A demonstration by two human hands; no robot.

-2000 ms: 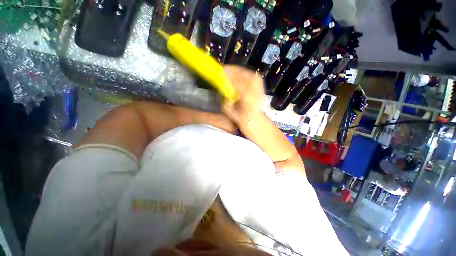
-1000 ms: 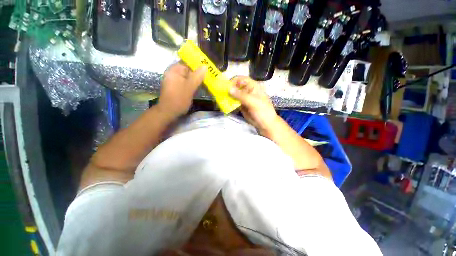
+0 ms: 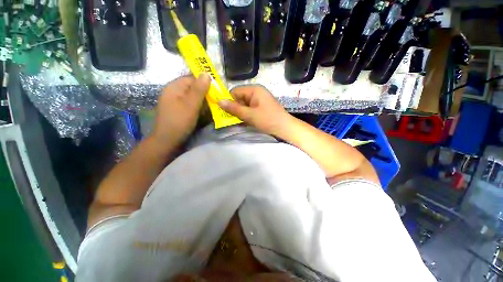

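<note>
A yellow glue tube (image 3: 205, 71) with black lettering slants in front of me, its narrow nozzle pointing up and left over a black lock panel housing (image 3: 182, 26). My left hand (image 3: 182, 104) grips the tube's left side near its middle. My right hand (image 3: 255, 107) holds its lower right part with thumb and fingers. More black housings (image 3: 241, 52) lie in a row to the right, several with small yellow spots and silvery discs near their tops. Another housing (image 3: 117, 47) lies to the left.
Green circuit boards (image 3: 33, 33) are piled at the far left above bubble wrap (image 3: 71, 107). White printed sheets (image 3: 408, 82) lie at the right bench end. A blue crate (image 3: 386, 160) with black parts stands below the bench, near a red crate (image 3: 416, 129).
The left hand has joined the right on the tube since the earliest frame. Over the last second the tube has become more upright and shifted left in view. The camera view has also turned.
</note>
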